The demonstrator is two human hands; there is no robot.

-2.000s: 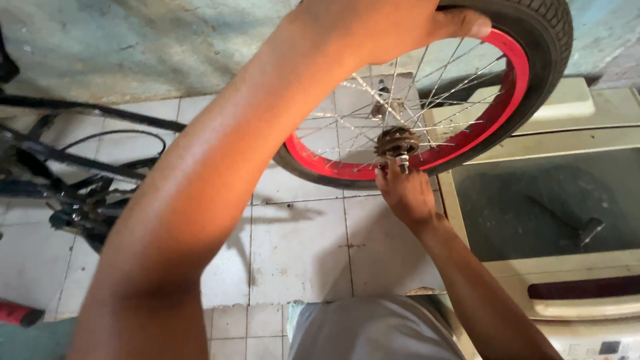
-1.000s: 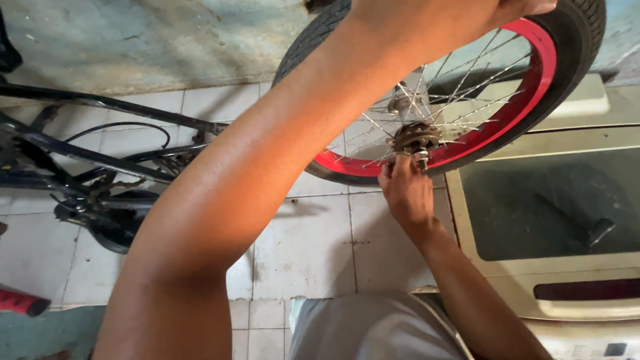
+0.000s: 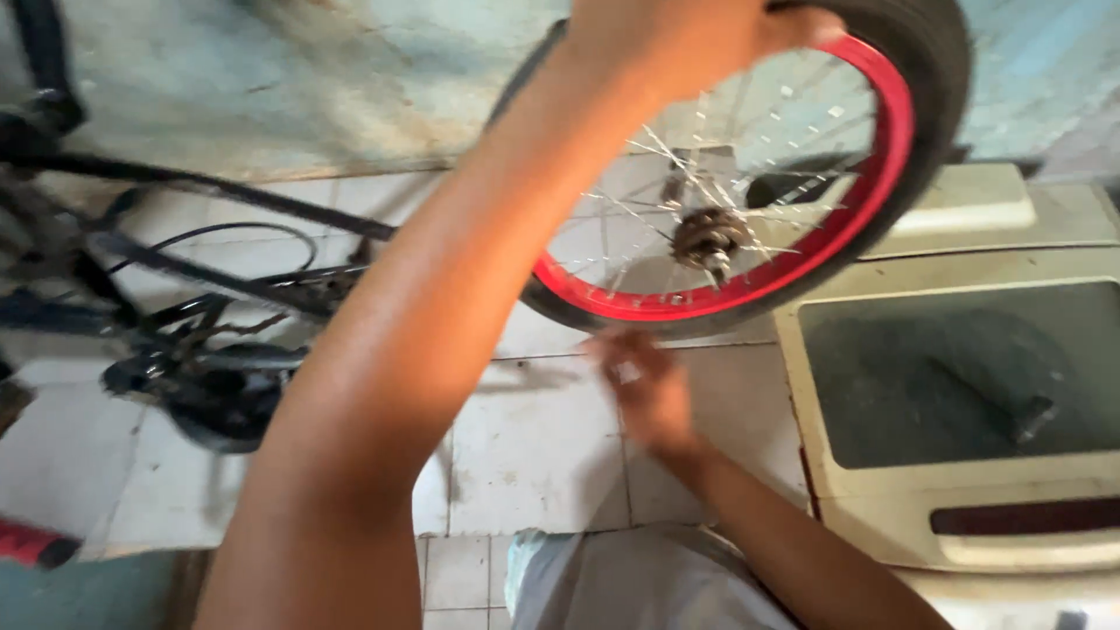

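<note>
A bicycle wheel with a red rim [image 3: 894,131], black tyre and wire spokes is held up by my left hand [image 3: 713,39], whose thumb lies over the tyre and rim at the top. At its hub, a rusty sprocket [image 3: 704,238] surrounds the protruding threaded axle [image 3: 719,265]. My right hand [image 3: 646,385] is just below the wheel's lower edge, off the axle, fingers curled and blurred. A small pale spot shows at its fingers; whether it is a held part cannot be told. The black bicycle frame [image 3: 219,188] lies left, partly behind my left forearm.
A cream washing machine [image 3: 875,494] with a dark translucent lid [image 3: 927,376] stands at the right. A red handlebar grip [image 3: 35,542] shows at lower left. White floor tiles [image 3: 525,437] run below a stained wall [image 3: 350,79]. A black cable loops beside the frame.
My right hand was at the axle beside the sprocket in both earlier frames; it has come away, down and to the left. My left hand still holds the wheel. The view has shifted somewhat.
</note>
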